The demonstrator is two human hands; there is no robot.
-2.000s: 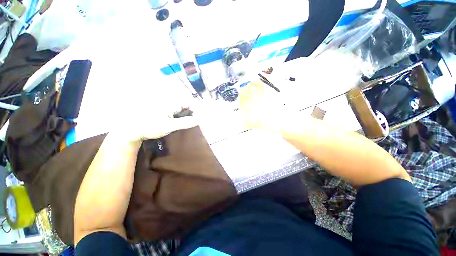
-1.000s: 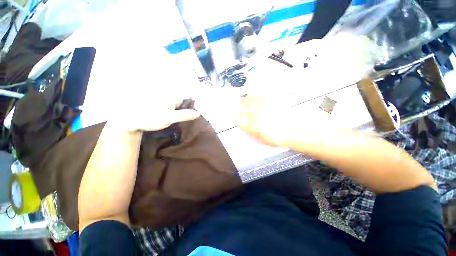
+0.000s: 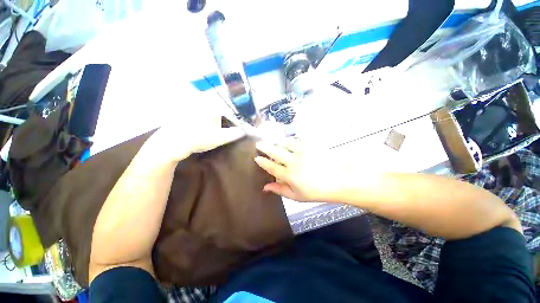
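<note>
A brown fabric panel [image 3: 222, 219] lies over the table's front edge, its upper edge near the needle area of the white sewing machine [image 3: 355, 53]. My left hand [image 3: 198, 133] lies on the cloth, its fingertips close to the presser foot; glare hides whether it grips anything. My right hand [image 3: 296, 168] is at the panel's right edge, fingers spread and fingertips by the presser foot. The presser foot [image 3: 260, 121] is partly washed out by light. The metal bar [image 3: 231, 71] stands in front of the machine head.
A black flat rectangle [image 3: 90, 100] lies left. Yellow tape [image 3: 25, 239] is at the left edge. A brown square scrap [image 3: 395, 139] and thin dark tweezers [image 3: 340, 87] lie right, with a cardboard tray [image 3: 450, 142]. Plaid cloth [image 3: 503, 204] is heaped below it.
My left hand has moved in toward the needle, and the cloth's upper edge with it. My right hand's fingers have spread and reach left to the cloth's edge.
</note>
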